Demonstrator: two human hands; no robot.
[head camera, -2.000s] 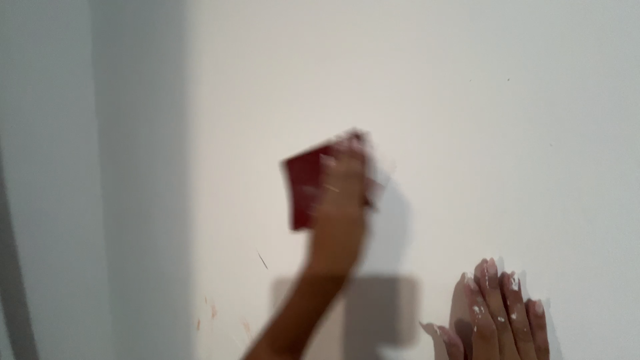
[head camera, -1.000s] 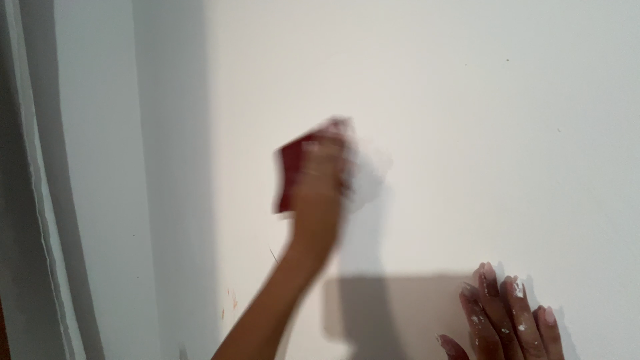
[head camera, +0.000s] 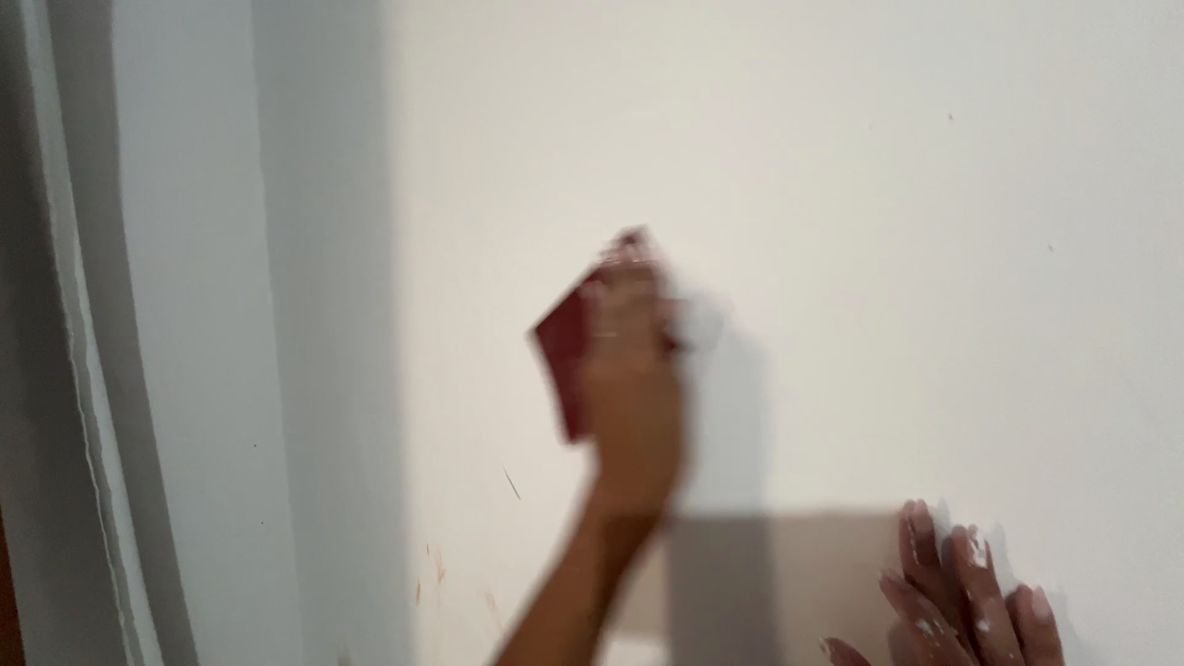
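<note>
My left hand (head camera: 634, 370), blurred, presses a dark red sheet (head camera: 564, 356), which looks like sandpaper, against a white wall (head camera: 832, 231). Its fingers point up and cover the sheet's middle; one corner sticks out to the left and a small part shows at the right. At the lower right, my right hand (head camera: 962, 601) lies on the same wall with its fingers spread and nothing in it. White specks dot its fingers and nails. The lower part of this hand is out of frame.
Left of the lit wall runs a shaded vertical band (head camera: 333, 277), with a pale raised edge (head camera: 83, 324) farther left. Orange-brown marks (head camera: 438, 564) and a thin dark scratch (head camera: 511, 484) show on the wall at lower left. A shadow falls between the hands.
My left hand and the red sheet have shifted slightly on the wall, still together. My right hand has stayed on the wall. The view has moved somewhat left, showing more of the pale edge.
</note>
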